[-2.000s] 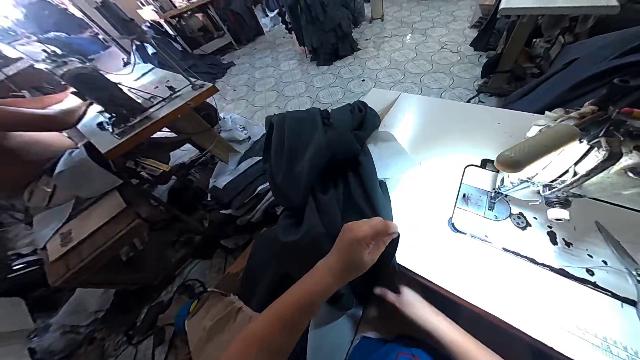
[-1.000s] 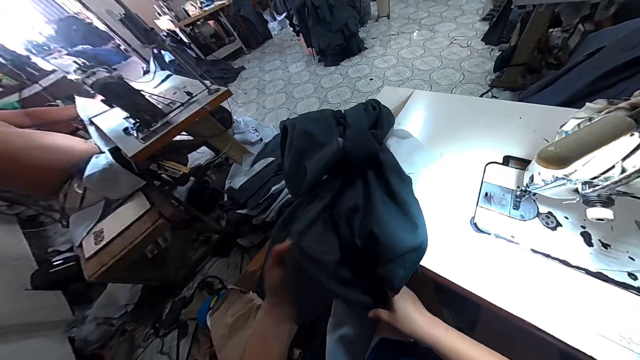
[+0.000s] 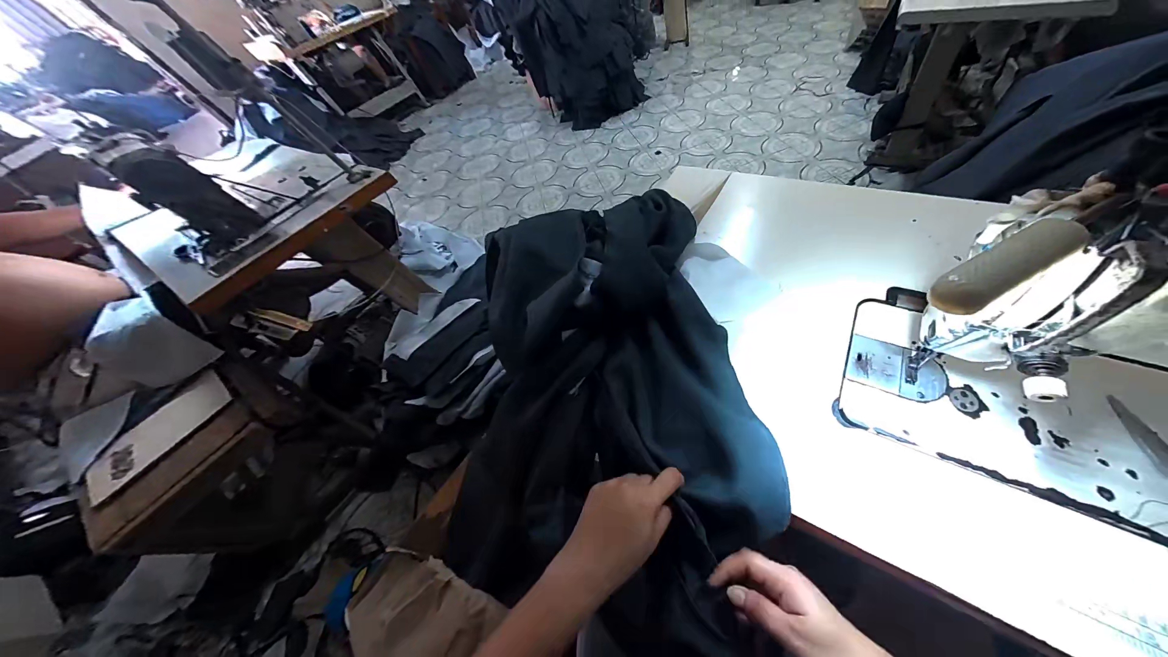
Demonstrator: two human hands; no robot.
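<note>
A large dark cloth garment [image 3: 630, 383] lies bunched over the left end of a white sewing table [image 3: 821, 237] and hangs down its front. My left hand [image 3: 630, 520] pinches a fold of it near the middle of the hanging part. Lower and to the right, my right hand [image 3: 780, 598] holds the cloth's edge between thumb and fingers. To the right on the table stands a sewing machine [image 3: 1013, 265], its needle and presser foot over a metal plate, with no cloth under them. A pale piece of cloth [image 3: 721, 274] lies beside the garment.
Stacked dark and grey cloth pieces [image 3: 456, 356] lie left of the table. Farther left are another sewing machine table [image 3: 301, 237], another person's arm [image 3: 46, 228] and a cardboard box [image 3: 173, 447]. A pointed metal blade [image 3: 1136, 429] lies at the table's right. More dark cloth [image 3: 584, 55] hangs behind.
My left hand has come from the garment's left side to its middle front, now gripping a fold. My right hand stays at the lower right edge of the cloth.
</note>
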